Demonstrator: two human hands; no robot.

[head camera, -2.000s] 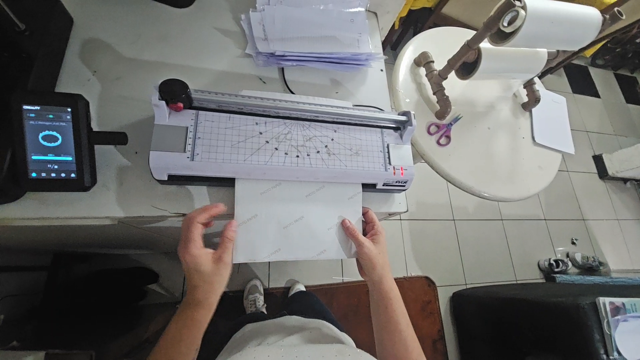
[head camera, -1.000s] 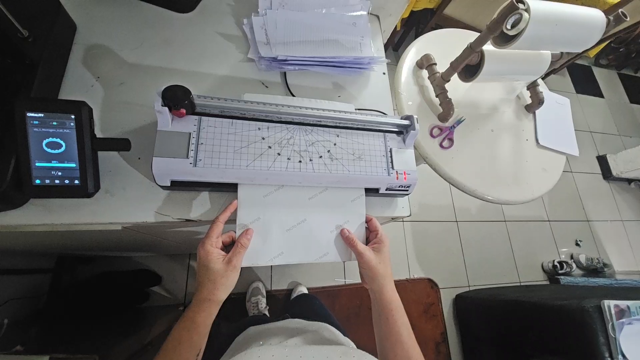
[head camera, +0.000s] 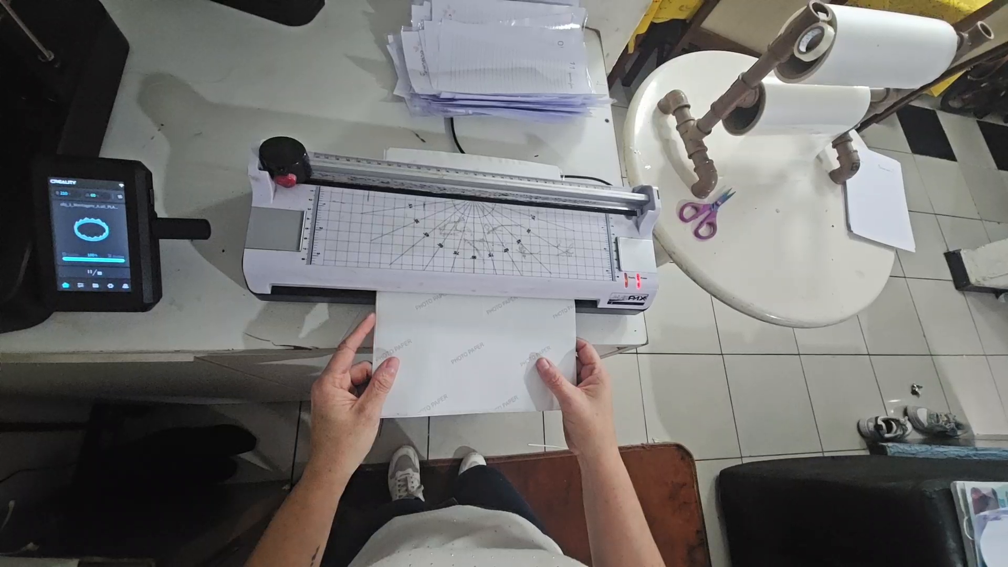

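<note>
A sheet of photo paper (head camera: 472,358) lies printed-back side up, its far part hidden in the front slot of a white laminator with a built-in paper trimmer (head camera: 449,228). Two red lights glow at the machine's right end. My left hand (head camera: 350,394) is at the sheet's left edge, thumb on top and forefinger stretched along the side. With thumb above and fingers beneath, my right hand (head camera: 579,394) grips the right edge. Behind the trimmer rail, a white sheet or tray edge (head camera: 472,163) shows.
Stacked papers in clear plastic (head camera: 504,63) lie behind the machine. A touchscreen unit (head camera: 94,232) stands at the left. On the round white table (head camera: 787,276) are purple scissors (head camera: 706,214) and a pipe stand (head camera: 693,142) carrying white rolls (head camera: 890,47). A black padded seat (head camera: 827,512) is at lower right.
My left hand, held off the sheet's left edge two seconds ago, has come to that edge. My right hand stays at the right edge.
</note>
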